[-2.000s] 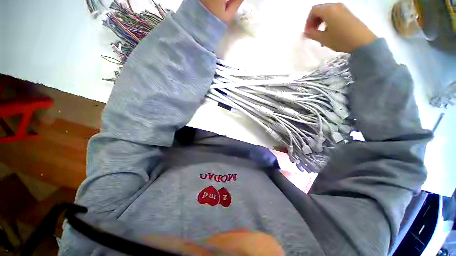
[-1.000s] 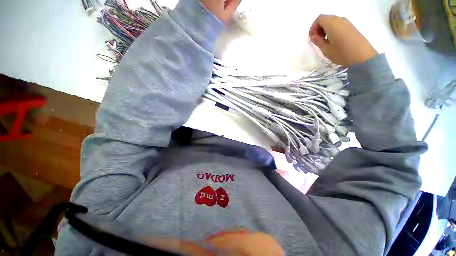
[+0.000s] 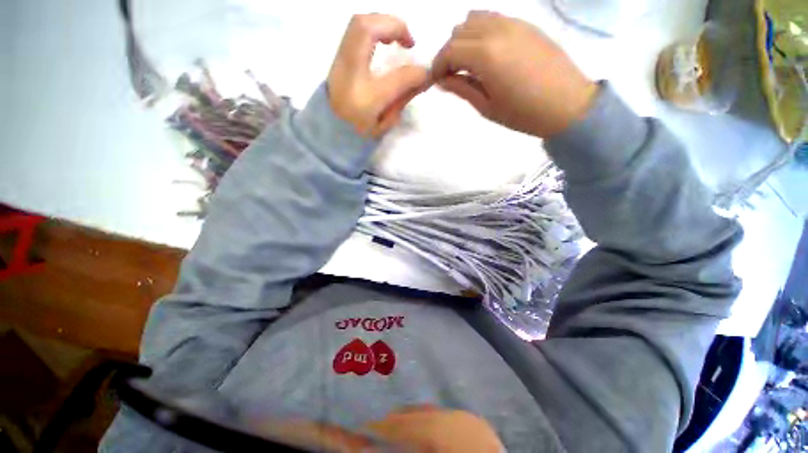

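A large bundle of white-grey cables [image 3: 478, 226] lies on the white table in front of my body. Its fine coloured wire ends [image 3: 221, 128] fan out at the left, beyond my left sleeve. A short black piece [image 3: 383, 241] shows at the bundle's near edge. My left hand [image 3: 363, 84] is above the table beyond the bundle, thumb and index finger curved with a gap between them. My right hand [image 3: 518, 80] is beside it, fingers bent and pinched, touching or almost touching the left thumb tip. The glare hides whether anything is between the fingertips.
A yellowish roll [image 3: 687, 71] stands at the far right beside a yellow-rimmed basket [image 3: 767, 75]. Shiny clear material [image 3: 753, 188] lies at the right. A thin grey cable bunch [image 3: 135, 57] lies at the far left. A red stool [image 3: 19, 241] is beyond the table's left edge.
My right hand has moved left to meet my left hand. My left hand has come further into view. The whole view has shifted, so the table's things sit lower.
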